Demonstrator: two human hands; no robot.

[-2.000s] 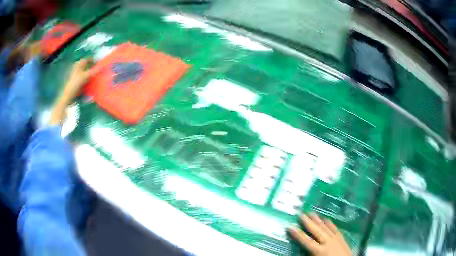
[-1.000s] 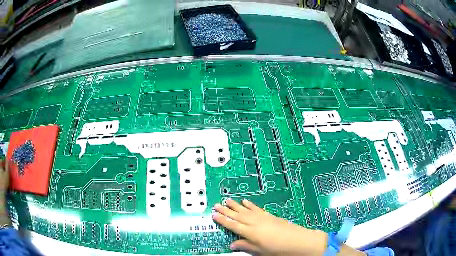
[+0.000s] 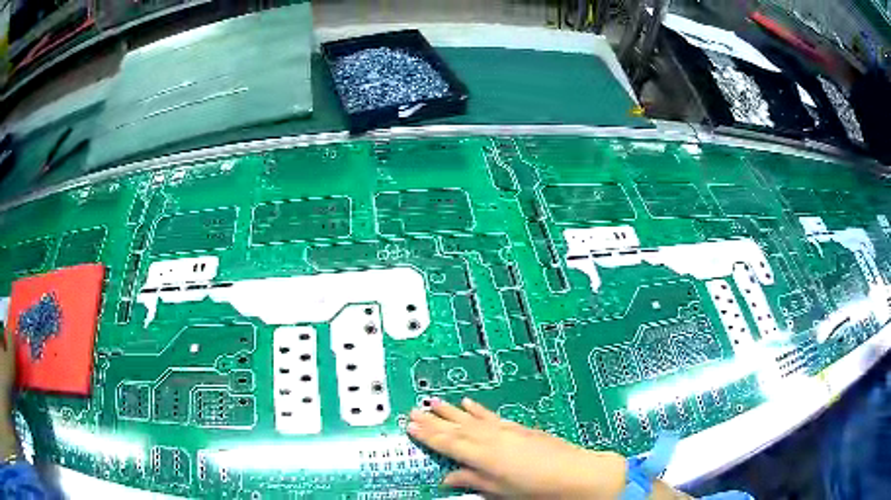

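A large green circuit board [image 3: 508,256] with whitish pad areas and dark holes fills the bench. A red pad [image 3: 73,337] carries a small heap of tiny metal parts [image 3: 39,325] and lies on the board at the far left. My left hand [image 3: 7,366] is mostly cut off by the left edge, beside the red pad; its fingers and any hold are hidden. My right hand [image 3: 508,451] lies palm down on the board near its front edge, right of the white pads, with nothing seen in it. A blue band is round its wrist.
Behind the board's metal rail are a black bin [image 3: 391,78] full of small metal parts and a pale green slab [image 3: 210,73]. Black trays with silvery pieces [image 3: 738,90] stand at the back right. Blue cloth [image 3: 855,430] shows at the right edge.
The view has swung from a tilted, blurred angle to level, then shifted slightly. My left hand, earlier seen at the red pad's edge, is now mostly out of frame. My right hand stays low over the board.
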